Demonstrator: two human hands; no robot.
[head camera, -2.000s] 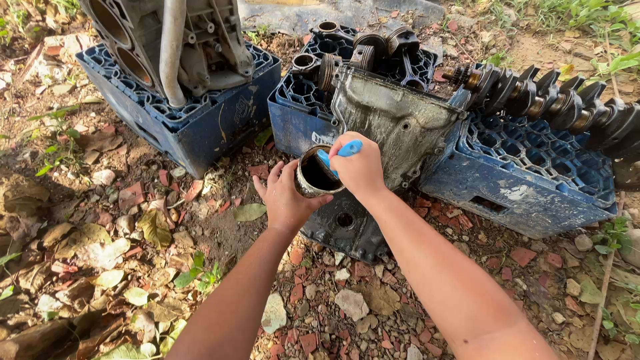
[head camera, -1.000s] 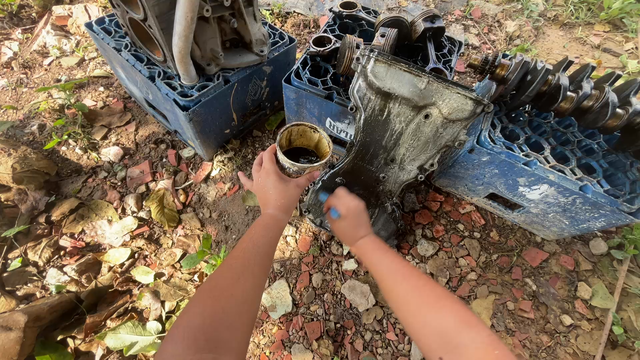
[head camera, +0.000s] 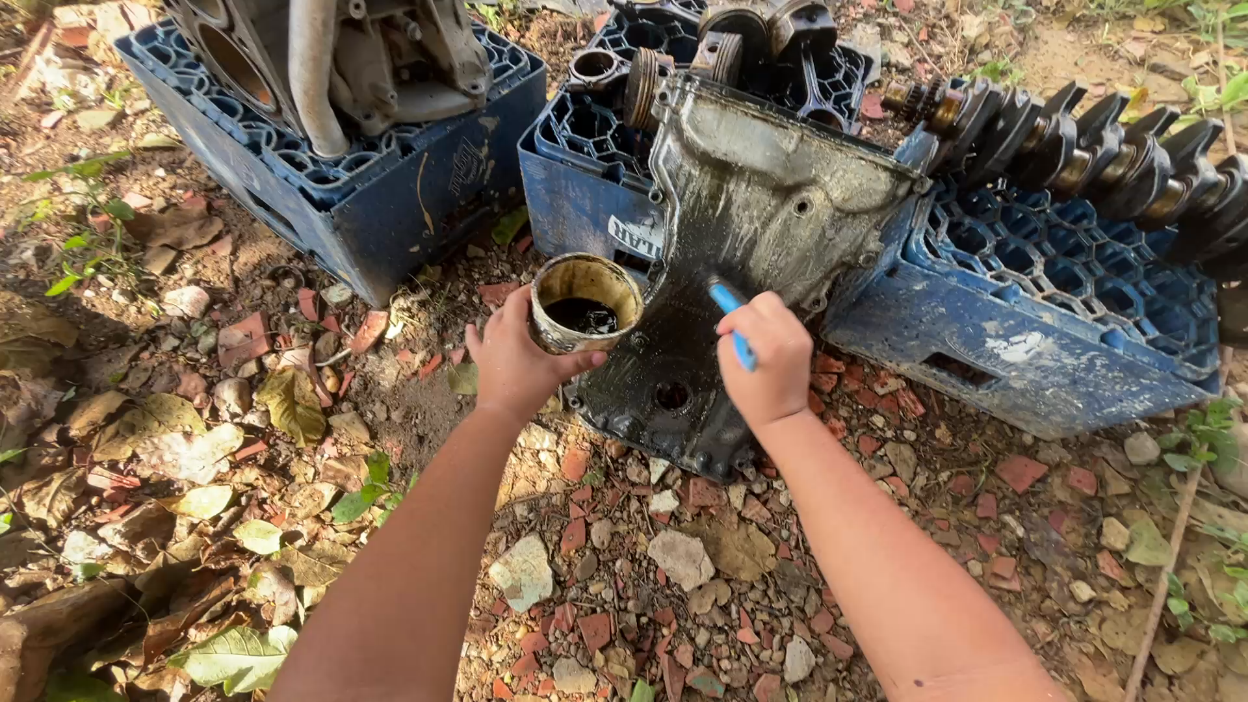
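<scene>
My left hand (head camera: 526, 356) holds a round, stained can (head camera: 588, 302) with dark liquid in it, left of a metal engine cover (head camera: 780, 195). The cover leans against a blue plastic crate; its lower part is wet and black. My right hand (head camera: 768, 356) grips a blue-handled brush (head camera: 731, 322), its head at the dark middle of the cover. The bristles are hard to make out, so whether they touch the metal I cannot tell.
An engine block (head camera: 390, 68) sits on a blue crate (head camera: 439, 185) at the left. Pistons with connecting rods (head camera: 717, 57) lie on the middle crate (head camera: 570, 200). A crankshaft (head camera: 1072, 146) rests on the right crate (head camera: 1024, 361). Stones, brick pieces and dry leaves cover the ground.
The brush was in the mouth of the can two seconds ago; my right hand has since moved to the cover, and from its lower part up to its middle. My left hand still holds the can.
</scene>
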